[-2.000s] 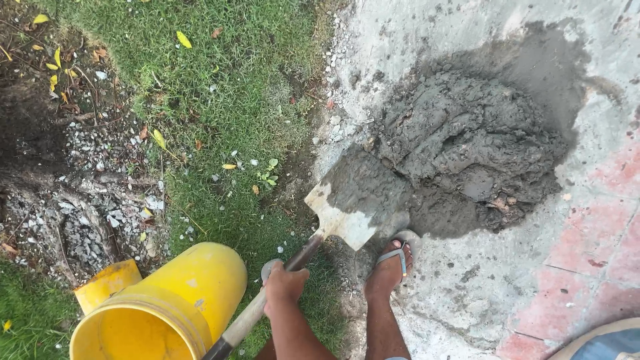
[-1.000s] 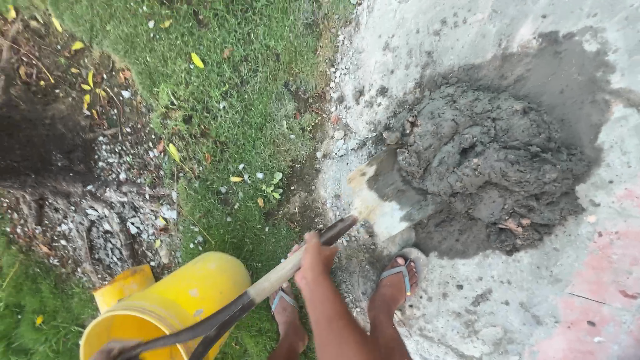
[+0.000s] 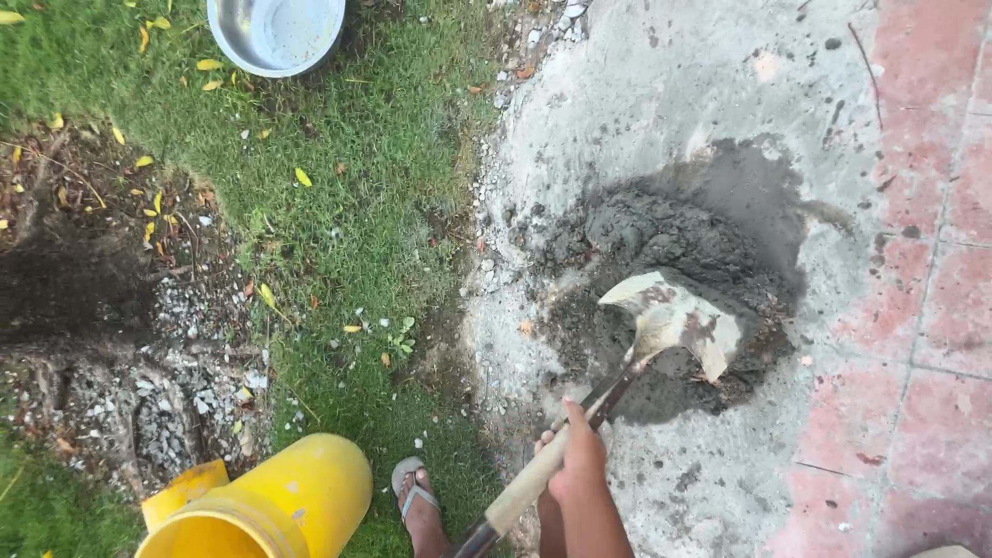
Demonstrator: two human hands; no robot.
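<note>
My right hand (image 3: 577, 453) is closed around the shaft of a shovel (image 3: 527, 484), just behind its dark socket. The pale, mortar-smeared blade (image 3: 690, 318) lies tilted over a heap of wet grey mortar (image 3: 666, 225), covering part of it. The shaft runs down to the lower left and leaves the frame. My left hand is out of view. A wet film of mortar surrounds the heap on the rough concrete.
A yellow plastic container (image 3: 310, 496) lies on the grass at lower left. A metal basin (image 3: 279, 35) sits at the top. Red paving (image 3: 930, 310) borders the concrete (image 3: 542, 155) at right. My sandalled foot (image 3: 418, 496) is on the grass; dug soil and roots lie left.
The shovel blade has moved from the heap's near left edge to over the heap, and its face has turned. My right hand stays on the shaft. The view has shifted, bringing the basin in.
</note>
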